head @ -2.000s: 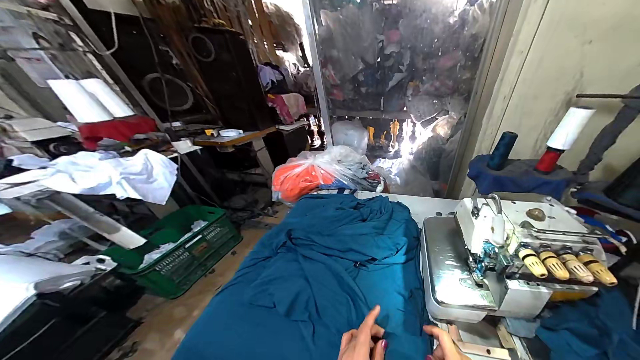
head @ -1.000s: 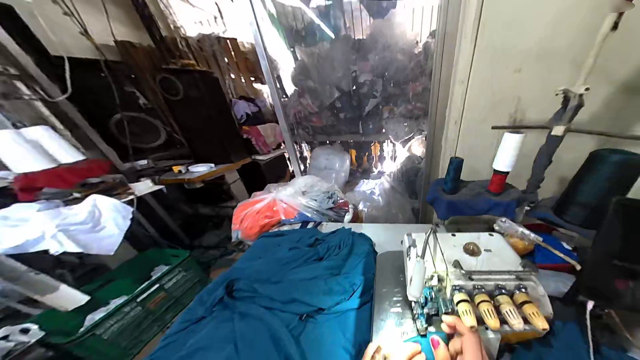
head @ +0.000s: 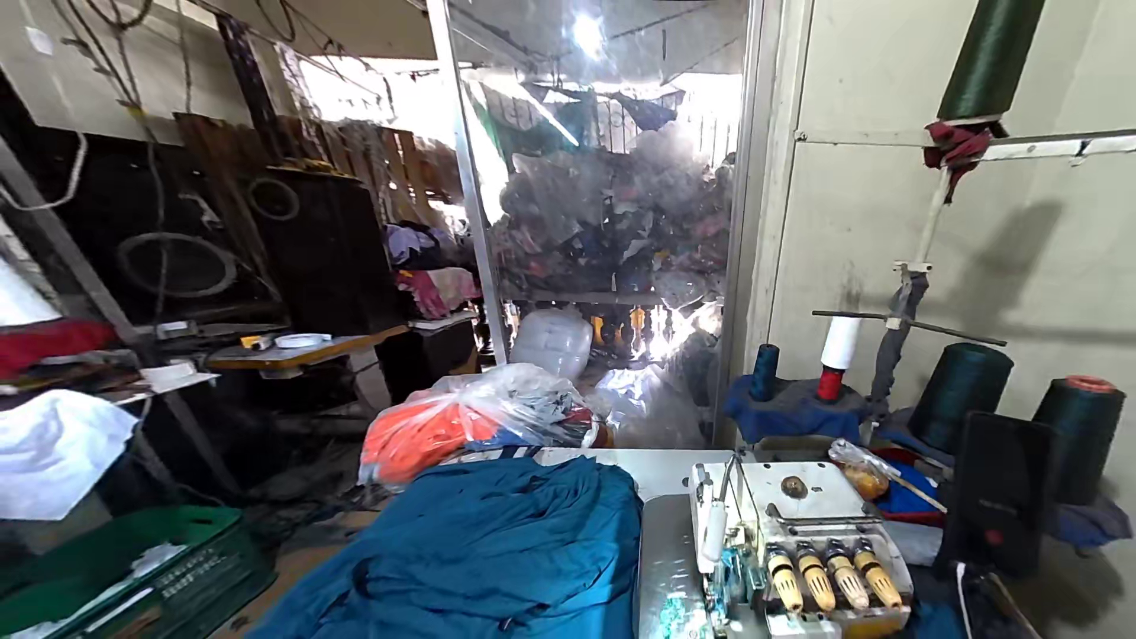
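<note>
Neither of my hands shows in the view of now. A white overlock sewing machine (head: 754,497) stands at the lower right, its tension dials (head: 834,577) in a row on the front. Teal fabric (head: 506,541) lies heaped on the table left of it. Threads and lint in a teal tone cling about the needle area. Behind the machine stand a small dark blue thread spool (head: 764,373) and a white cone (head: 840,343) on a red base. Big dark green thread cones (head: 962,395) stand farther right.
A clear plastic bag with orange cloth (head: 435,430) lies behind the teal fabric. A green plastic crate (head: 222,550) stands at the lower left, below white cloth (head: 62,453). A black phone-like slab (head: 998,497) stands upright right of the machine. A glass panel (head: 612,195) rises behind.
Both hands have left the view; one second ago they were at the front of the machine near its needle area. The view has tilted upward.
</note>
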